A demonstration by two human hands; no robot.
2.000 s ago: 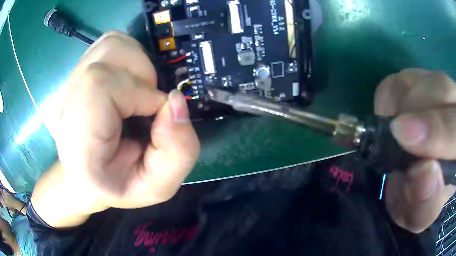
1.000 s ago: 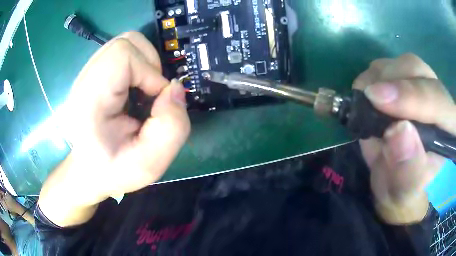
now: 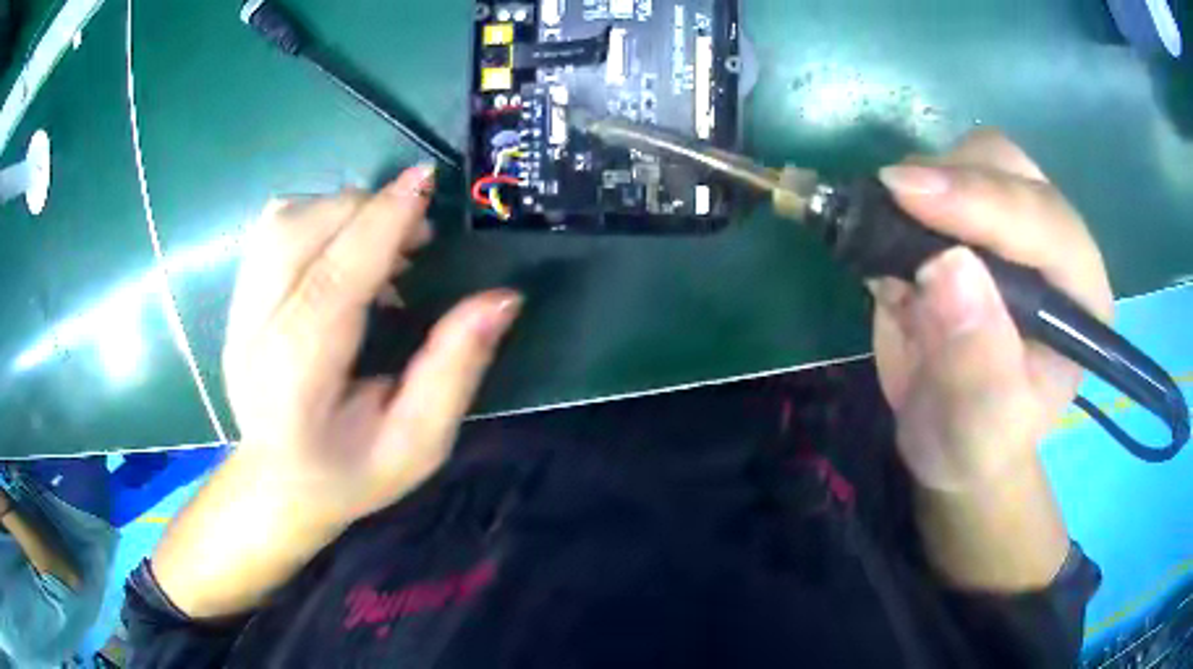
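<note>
The black circuit board (image 3: 641, 111) lies in its black housing (image 3: 602, 225) on the green mat. Thin red, yellow and white lead wires (image 3: 497, 187) curve at the board's lower left corner. My left hand (image 3: 360, 327) is open and empty, thumb and fingers apart, just left of and below the housing, fingertips near the black cable. My right hand (image 3: 981, 301) holds the soldering iron (image 3: 903, 235) by its black handle. The iron's barrel reaches left over the board, its tip near a white socket (image 3: 559, 120); contact cannot be told.
The black multi-core cable (image 3: 373, 111) runs from the housing up left to a round plug (image 3: 272, 24). A power cord (image 3: 1128, 438) loops by my right wrist. A white object (image 3: 37, 173) is at far left. Another person's arm (image 3: 39, 542) shows at lower left. Blue floor is at right.
My left hand has opened and moved away from the lead wires, which now show. The iron's tip has shifted up the board. The device appears higher and further right in view.
</note>
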